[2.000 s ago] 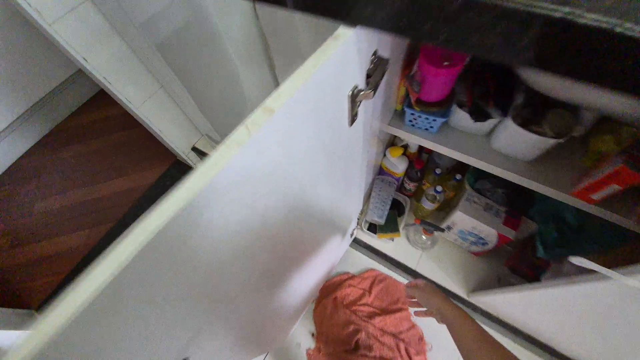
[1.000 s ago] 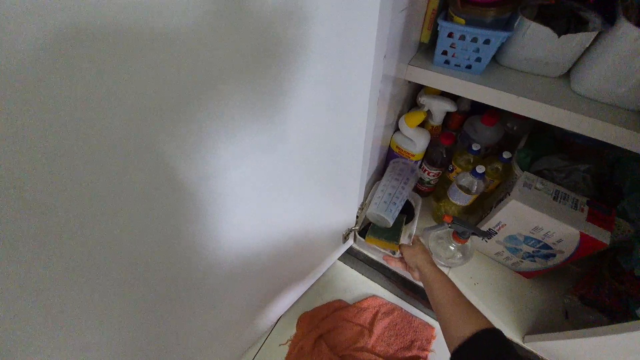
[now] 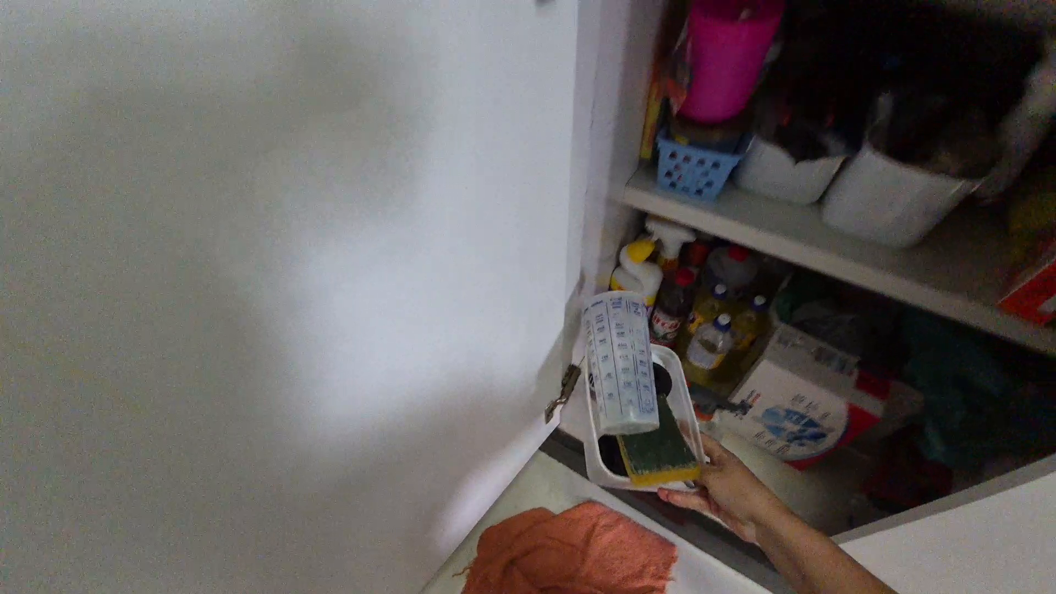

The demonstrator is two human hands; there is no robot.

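Note:
My right hand [image 3: 716,487] grips the near right corner of a white plastic tub [image 3: 596,464] at the cabinet's front edge. In the tub lie a green and yellow scouring sponge [image 3: 660,450] and a translucent measuring cup [image 3: 620,363] with blue markings, tilted over the rim. A dark round thing shows beside them. Behind the tub stand a white bottle with a yellow cap [image 3: 637,268], a dark bottle with a red cap [image 3: 673,305] and several bottles with blue caps [image 3: 711,342]. An orange cloth [image 3: 577,551] lies below on the pale floor. My left hand is out of view.
The open white cabinet door [image 3: 330,289] fills the left, its metal hinge [image 3: 563,394] close to the tub. Right of the tub sits a white and red box [image 3: 804,404]. The shelf [image 3: 825,247] above holds a blue basket [image 3: 695,167], a pink cup [image 3: 730,58] and white containers [image 3: 895,198].
My right hand was above the cloth two seconds ago, then reached the tub in the cabinet. The tub is now tilted and lifted at the front edge, in my hand.

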